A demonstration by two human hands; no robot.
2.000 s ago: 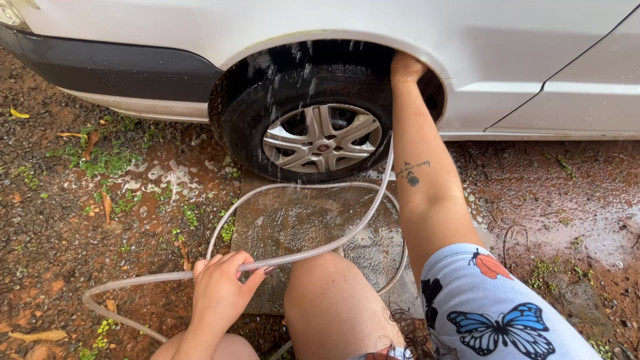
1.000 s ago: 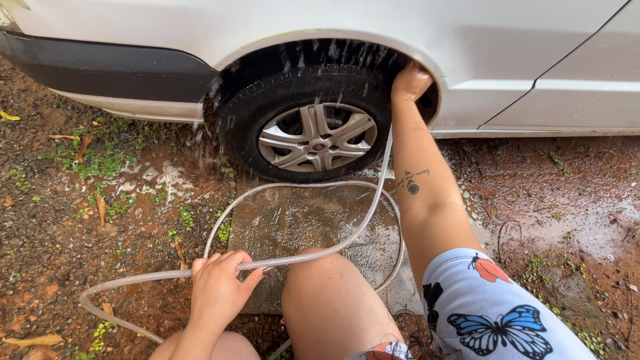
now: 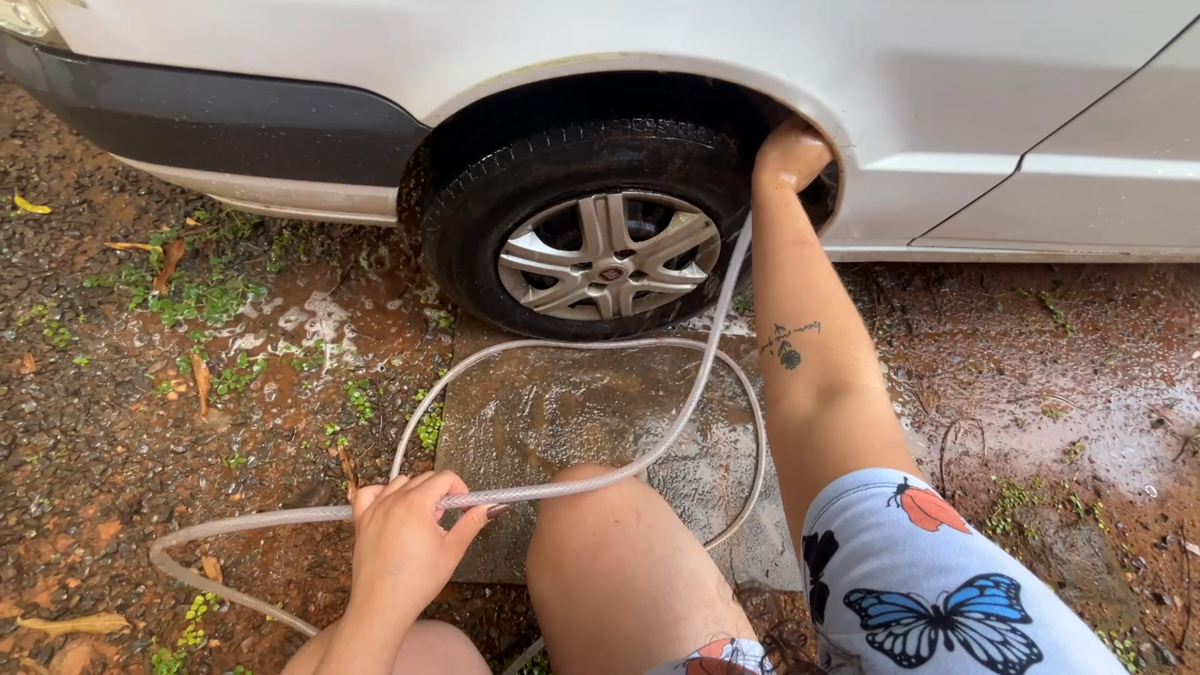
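My left hand [image 3: 412, 525] grips a clear braided garden hose [image 3: 581, 485] low in the view, above my knees. The hose loops over the ground and rises to the wheel arch. My right hand [image 3: 793, 157] reaches into the rear upper part of that arch, beside the car tire [image 3: 581, 159]; its fingers are hidden behind the fender, and so is the hose end. A silver hubcap [image 3: 611, 258] with several spokes sits on the wet black tire. The white car's fender [image 3: 637, 47] curves over them.
Under the hose lies a wet stone slab [image 3: 534, 412], which reaches to the tire. Red muddy soil with gravel, small weeds [image 3: 206, 291] and suds [image 3: 323, 323] surrounds it. The car's dark bumper trim [image 3: 234, 122] is at left, the door edge [image 3: 1022, 159] at right.
Water was falling inside the wheel arch in the earlier frames; no falling streaks show there now. My left hand keeps its grip on the hose, and my right hand is still in the arch.
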